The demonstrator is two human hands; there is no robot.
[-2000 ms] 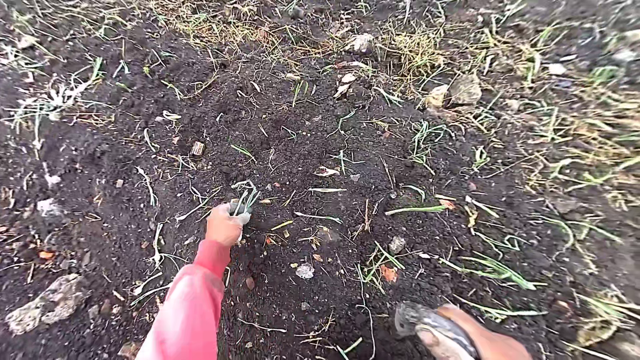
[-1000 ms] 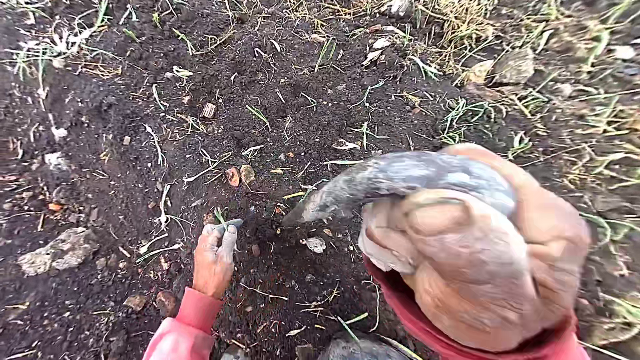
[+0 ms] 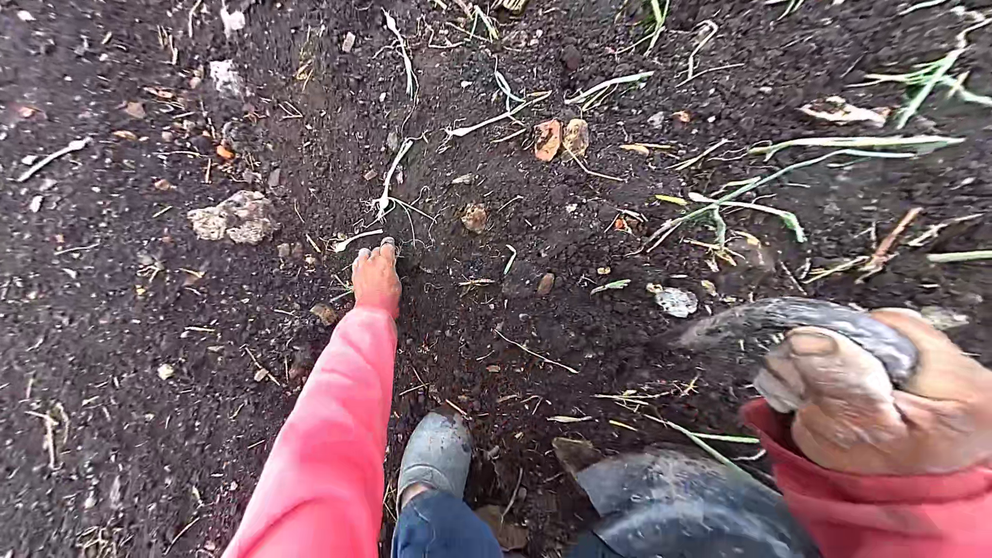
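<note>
My right hand [image 3: 868, 387], at the right of the head view, is closed around a dark, curved, soil-smeared object [image 3: 790, 322], perhaps a horn or a worn tool; its tapered end points left toward the dark soil [image 3: 589, 341]. My left hand [image 3: 377, 267] reaches down to the ground left of centre, fingertips at the soil. A small pale bulb with a stem [image 3: 358, 239] lies beside those fingertips. Whether the left fingers hold anything is hidden. Thin white-rooted seedlings [image 3: 395, 174] lie just above it, and green onion-like stalks [image 3: 728, 201] lie farther right.
A pale rough stone [image 3: 234, 218] lies left of my left hand. Reddish and tan stones [image 3: 548, 139] sit at upper centre, a whitish one [image 3: 676, 301] near the tool's tip. A grey shoe [image 3: 438, 453] stands below, beside a dark rounded item [image 3: 690, 504] at the bottom.
The view has shifted left and down, so the shoe now shows. The right hand with the curved object, low at the right two seconds ago, rose into view and now sits farther right.
</note>
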